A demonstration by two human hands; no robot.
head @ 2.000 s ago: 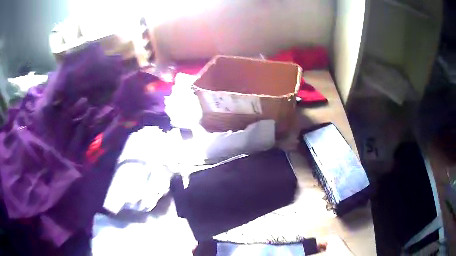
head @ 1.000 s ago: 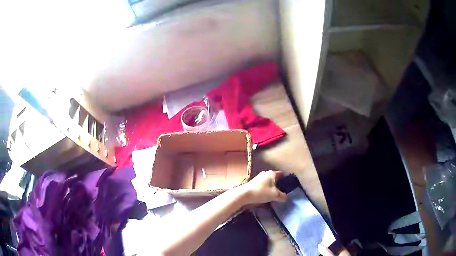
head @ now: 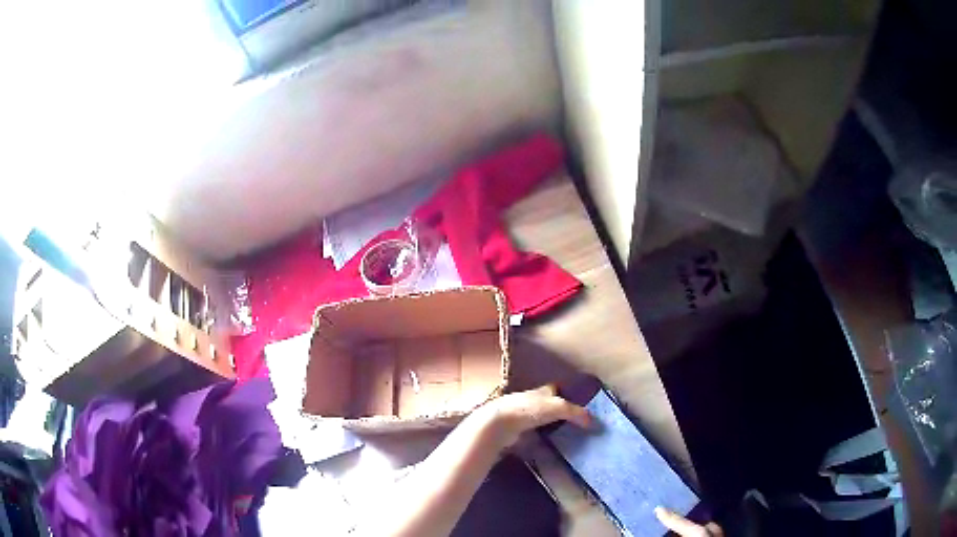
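Note:
The stack of finished pairs (head: 628, 470), pale blue-grey on top with dark edges, lies at the table's right side. My left hand (head: 533, 409) reaches across from the lower left and grips the stack's far end. My right hand (head: 687, 523) is at the bottom edge, mostly cut off, with fingers on the stack's near end. The open, empty cardboard box (head: 409, 362) stands just left of the stack, behind my left forearm. A dark cut piece (head: 504, 498) shows partly below my forearm.
Red fabric (head: 498, 246) lies behind the box with a clear tape roll (head: 388, 264) on it. A wooden rack (head: 131, 351) and purple garment pieces (head: 157, 456) are at left. A pale partition (head: 598, 115) stands at the table's right edge, with shelves beyond. White pieces lie lower left.
A second ago both hands were at the stack; the left hand now lies flatter over its far end. Two seconds ago no hand was clearly at it. The view has tilted upward.

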